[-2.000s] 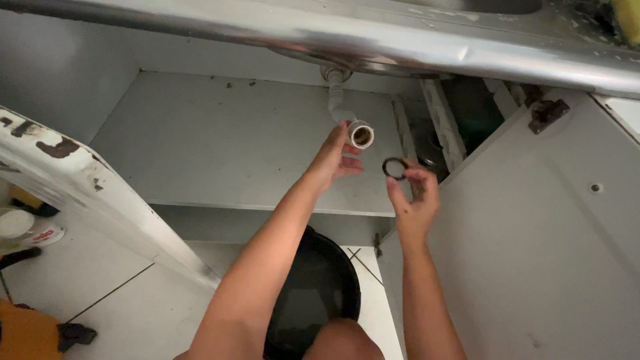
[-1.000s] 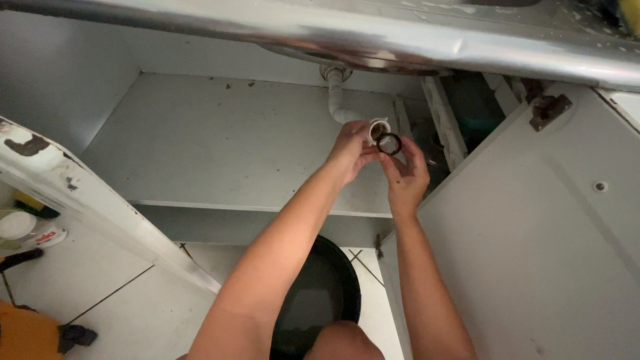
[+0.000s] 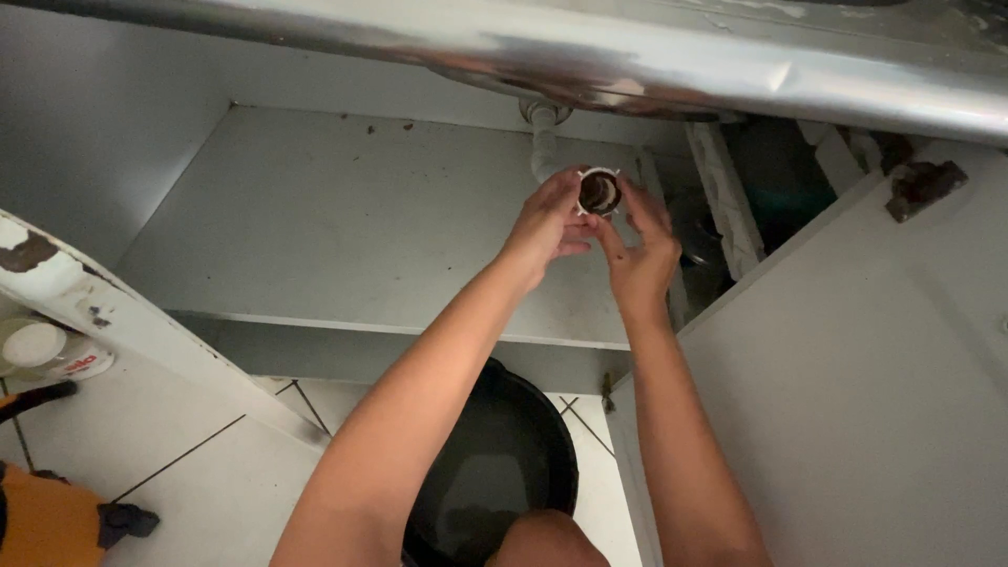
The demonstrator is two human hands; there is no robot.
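Note:
A white corrugated drain hose (image 3: 543, 142) runs from the cabinet's back wall to a ribbed white plastic fitting (image 3: 599, 192), whose round mouth faces me. My left hand (image 3: 549, 224) grips the fitting and hose end from the left, its lower fingers spread beneath. From the right, the thumb and fingers of my right hand (image 3: 644, 244) pinch the fitting's rim. A dark ring lines the mouth; whether it is seated cannot be told.
Overhead is the metal sink edge (image 3: 488, 39). Cabinet doors stand at left (image 3: 157, 323) and right (image 3: 850, 346), around a grey shelf (image 3: 339, 228). Below, a black basin (image 3: 504, 472) sits on the tiled floor. A lidded jar (image 3: 59, 349) and an orange object (image 3: 47, 520) lie left.
My right hand has moved up and left to the fitting. The dark ring, held apart from the fitting earlier, is now at its mouth. The fitting has shifted slightly right.

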